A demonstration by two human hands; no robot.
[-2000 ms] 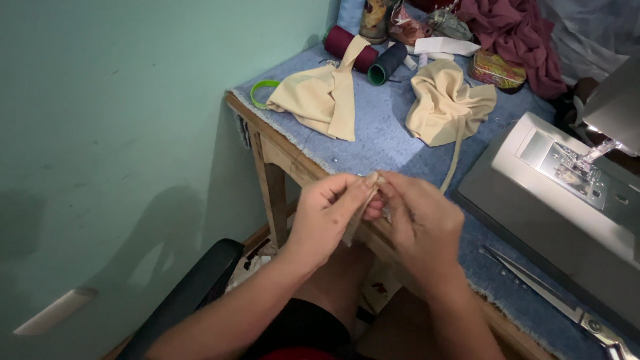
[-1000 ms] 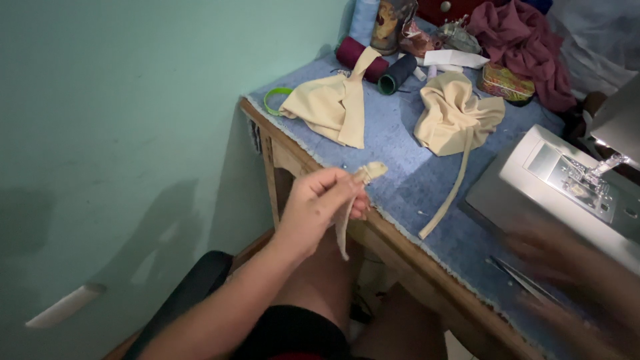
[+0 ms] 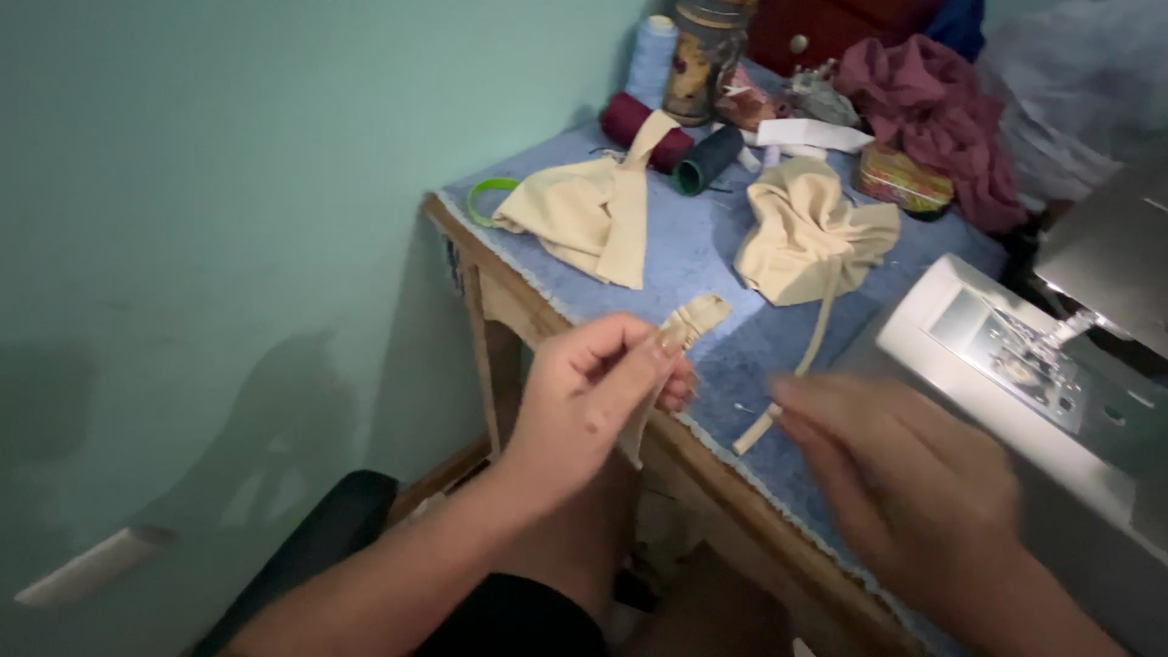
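My left hand (image 3: 598,401) pinches a narrow cream fabric strip (image 3: 701,315) between thumb and fingers; its gathered end sticks up and the rest hangs below the hand. My right hand (image 3: 903,456) is blurred, over the table to the right, its fingertips by the end of a thin cream fabric tie (image 3: 815,338). Whether it holds anything cannot be told. That tie runs from a gathered cream fabric piece (image 3: 803,237). Another cream fabric piece (image 3: 579,214) lies folded at the left, touching a green ring (image 3: 478,201).
A sewing machine (image 3: 958,319) stands at the right on the blue cloth-covered table (image 3: 703,401). Maroon (image 3: 630,120), dark green (image 3: 709,161) and light blue (image 3: 652,64) thread spools, a patterned tin (image 3: 903,178) and mauve cloth (image 3: 931,100) sit behind. A wall borders the left.
My right hand was at the strip with my left two seconds ago, then moved right beside the metal blades on the table. It is now farther left, near the tie's end. My left hand keeps the strip.
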